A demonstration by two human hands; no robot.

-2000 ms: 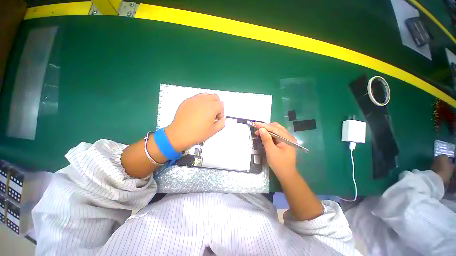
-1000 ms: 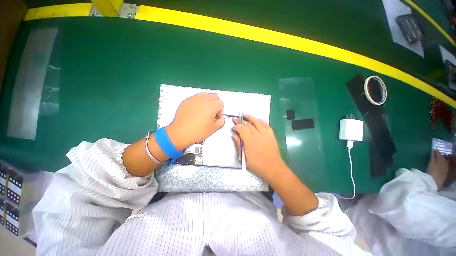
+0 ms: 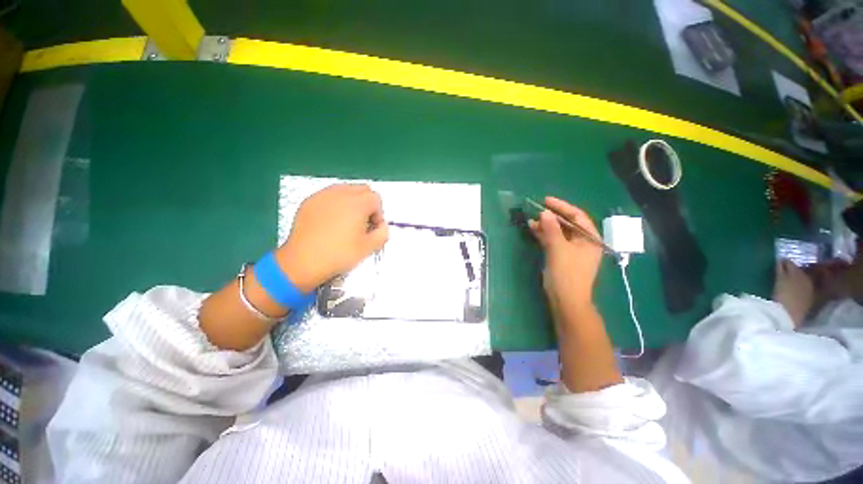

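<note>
The tablet unit [image 3: 416,279], a dark frame with a bright centre, lies on a whitish bubble-wrap sheet [image 3: 331,350]. My left hand [image 3: 336,232] rests over its upper left part; its fingers are curled and what they hold, if anything, is hidden. My right hand [image 3: 570,260] is right of the unit and holds thin metallic tweezers [image 3: 577,229]. Their tip is above the clear film strip [image 3: 525,170], close to a small black pad [image 3: 518,216]. The right fingers partly cover the film.
A white adapter [image 3: 624,233] with a cord lies right of my right hand. A tape roll [image 3: 660,164] sits on a long black strip [image 3: 677,250]. A translucent strip [image 3: 43,189] is at far left. A yellow rail [image 3: 454,89] edges the bench. Another person's hand [image 3: 793,291] is at right.
My right hand has moved right with the tweezers, off the unit to the film strip, uncovering the unit's right side. My left hand stays over the unit. The whole view has shifted.
</note>
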